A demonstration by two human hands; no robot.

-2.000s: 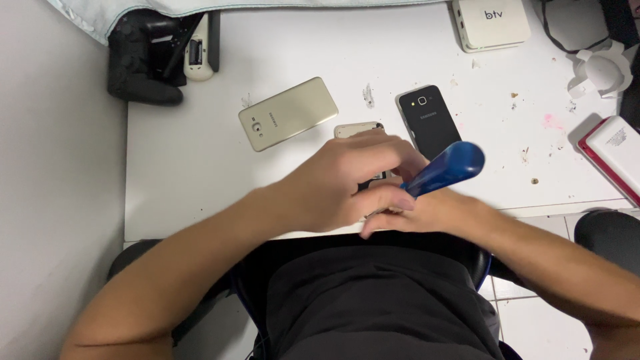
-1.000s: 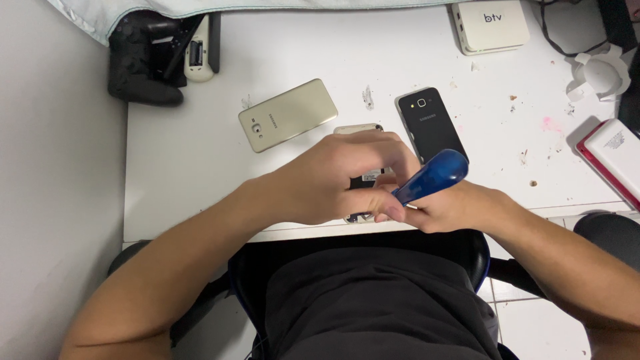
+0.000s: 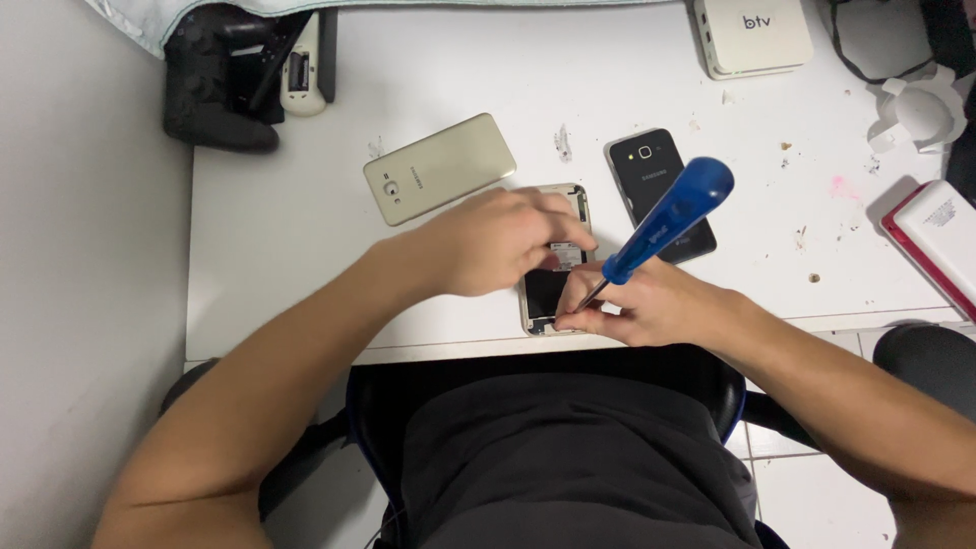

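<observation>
A smartphone with its back off [image 3: 543,293] lies at the table's front edge, its inner parts showing. My right hand [image 3: 637,301] holds a screwdriver with a blue handle [image 3: 667,217] by its shaft near the phone's lower end; the handle tilts up to the right, and the tip is hidden by my fingers. Over the phone's upper half is my left hand [image 3: 511,240], fingers bent, with nothing visible held in it. Up and left of the phone lies a gold Samsung back cover [image 3: 442,168]. A black Samsung phone [image 3: 648,183] rests face down to the right, partly behind the screwdriver.
A black game controller [image 3: 202,91] and a white remote-like device [image 3: 303,80] are at the back left. At the back right stands a white box [image 3: 751,38]. Farther right are a white plastic holder [image 3: 919,114] and a white and red device [image 3: 938,236].
My left hand has lifted off the screwdriver area and moved a little to the left, uncovering more of the opened phone. The screwdriver's handle now stands more steeply.
</observation>
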